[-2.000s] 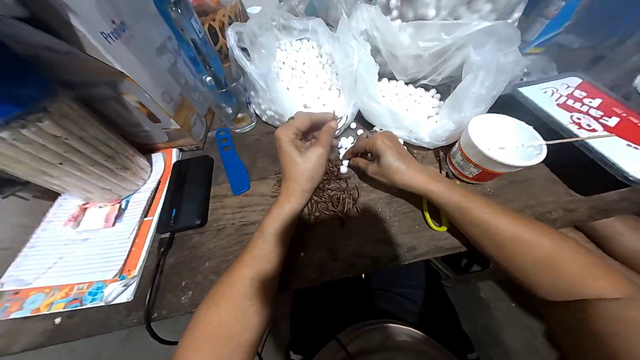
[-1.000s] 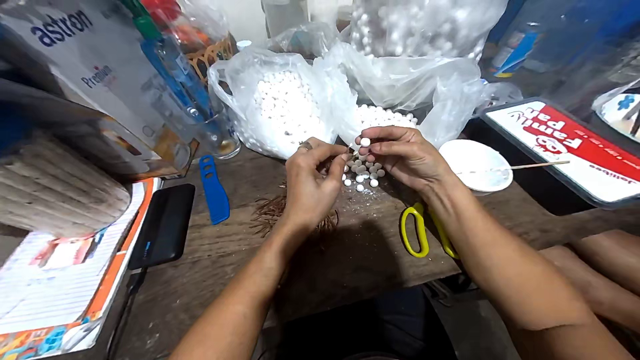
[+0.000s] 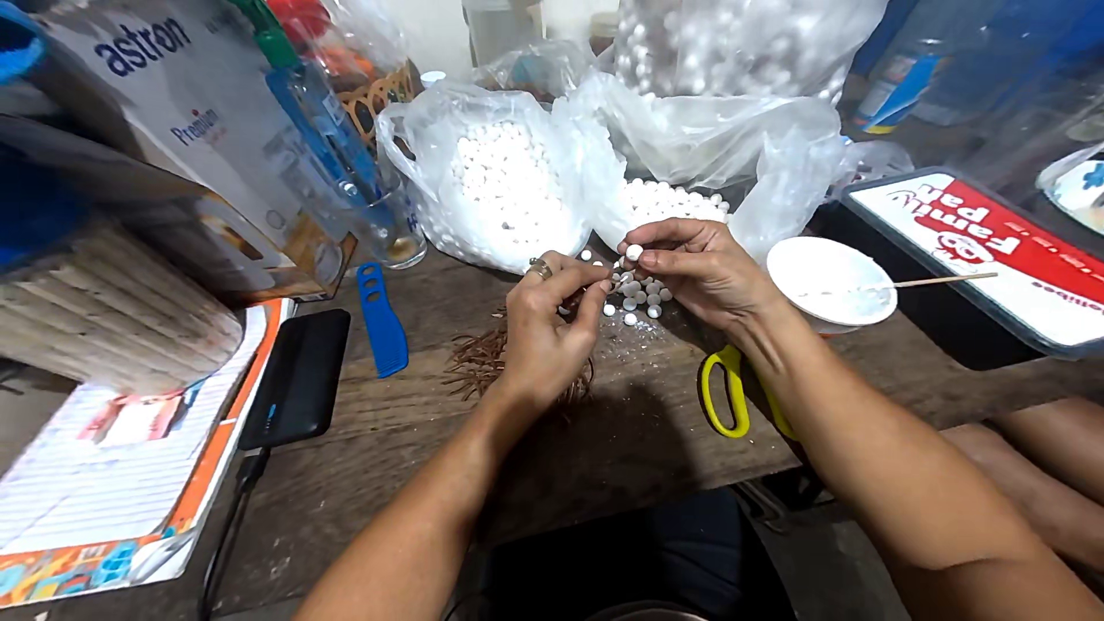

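Observation:
Between the thumb and forefinger of my right hand (image 3: 703,267) is a small white ball (image 3: 634,252). My left hand (image 3: 556,319) is pinched just beside it, with a thin piece barely visible at its fingertips; I cannot tell exactly what it is. More white balls (image 3: 630,319) lie loose on the wooden table under the fingertips. A heap of thin brown strands (image 3: 476,355) is partly hidden beneath my left hand. Behind the hands stand an open plastic bag of white balls (image 3: 509,185) and another opened bag (image 3: 673,200) with similar balls.
Yellow-handled scissors (image 3: 726,392) lie under my right forearm. A white tub (image 3: 832,285) with a wooden stick (image 3: 944,280) across it stands beside a black lidded container (image 3: 992,250). At left are a blue plastic tool (image 3: 382,323), a black power bank (image 3: 297,379) and papers (image 3: 78,466). Another person's bare limb shows at right.
My right hand has lifted from the loose balls and holds one ball up between its fingertips. The scissors' handles, mostly covered by the forearm earlier, show more now.

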